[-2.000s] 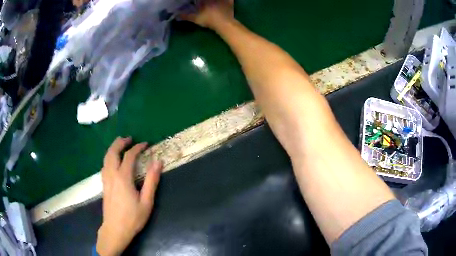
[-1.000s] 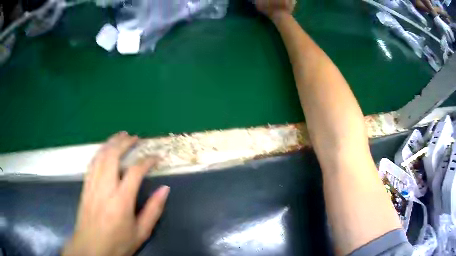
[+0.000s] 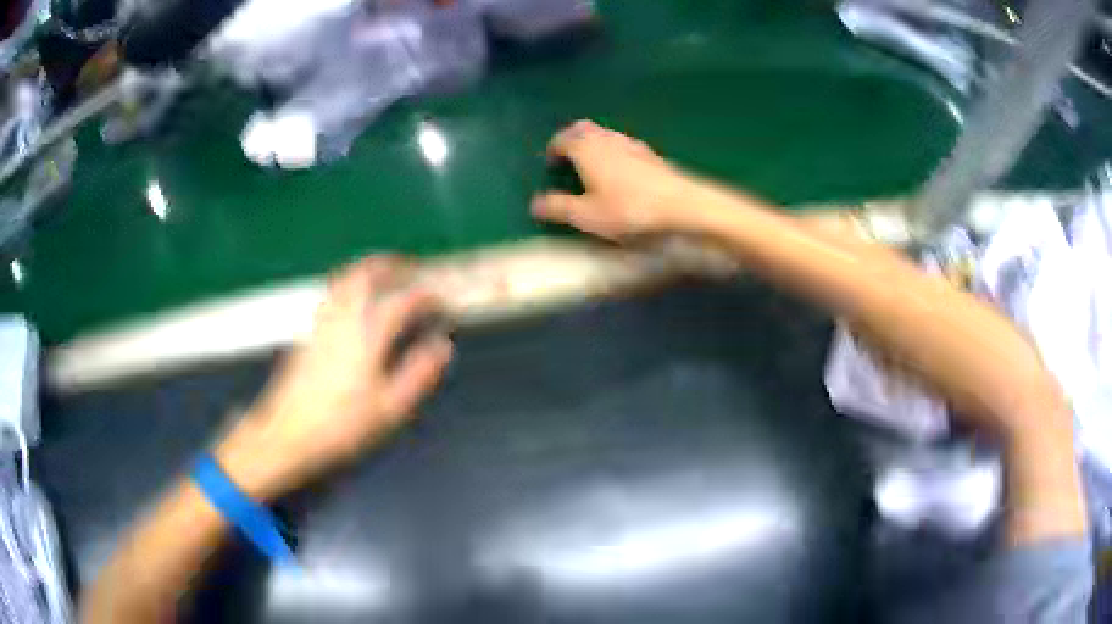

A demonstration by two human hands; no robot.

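The frame is blurred by motion. My left hand (image 3: 366, 360), with a blue band at the wrist, is at the pale rail (image 3: 524, 278) on the left, fingers apart and empty. My right hand (image 3: 616, 189) is over the green conveyor belt (image 3: 780, 116), just beyond the rail, with thumb and fingers apart and nothing between them. A heap of bagged items in clear crinkled film (image 3: 390, 61) lies on the belt at the upper left, with a white block (image 3: 281, 138) at its near end.
The black bench (image 3: 585, 451) is in front of me. Blurred white housings (image 3: 884, 390) and other white items (image 3: 1037, 287) are at the right, partly behind my right arm. A grey upright post (image 3: 1006, 116) stands at the upper right. White units and cables (image 3: 18, 378) are at the left edge.
My right hand has drawn back from the far side of the belt toward the rail. My left hand has shifted a little right and up. The view has turned and blurred.
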